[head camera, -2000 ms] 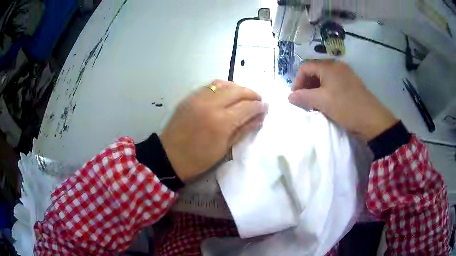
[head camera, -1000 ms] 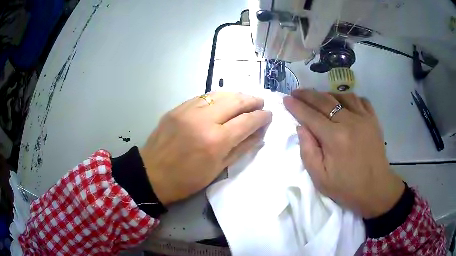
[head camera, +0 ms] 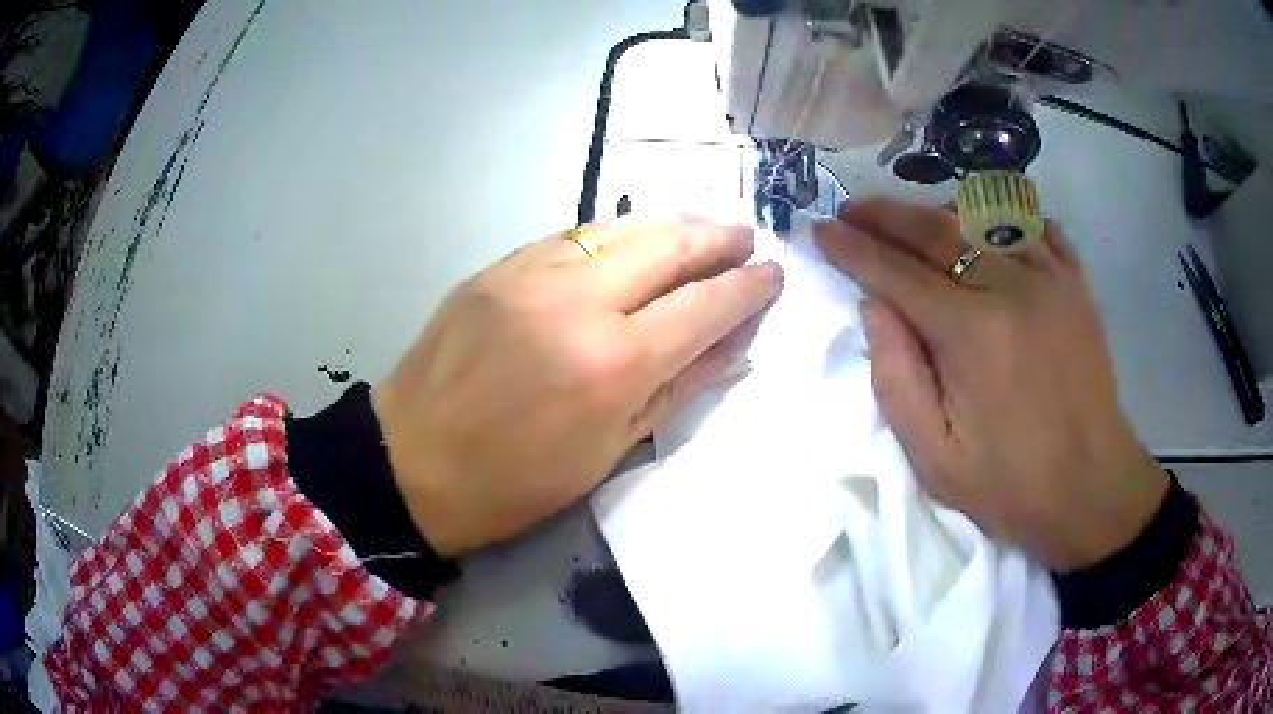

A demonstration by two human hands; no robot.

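Note:
The white fabric piece point(head camera: 782, 544) runs from the presser foot point(head camera: 776, 195) down over the front table edge, with loose folds at its lower right. My left hand point(head camera: 572, 363) presses on its left side, fingertips just short of the foot. My right hand point(head camera: 991, 377) lies on its right side, fingertips near the foot, fingers flat and thumb bent on the cloth. The needle is too small and bright to make out. The fabric's far end by the foot is washed out by the lamp.
The machine head point(head camera: 838, 70) is above my fingers, with the cream ribbed knob point(head camera: 1000, 212) just over my right hand. A slim black tool point(head camera: 1223, 335) lies at the right. A white ruffled bundle point(head camera: 50, 572) hangs at the far left. A measuring tape point(head camera: 475, 689) lines the front edge.
My right hand has gone from pinched fingers beside the foot to lying flat on the fabric. The view has shifted, and the machine head now shows more fully. My left hand stays on the fabric.

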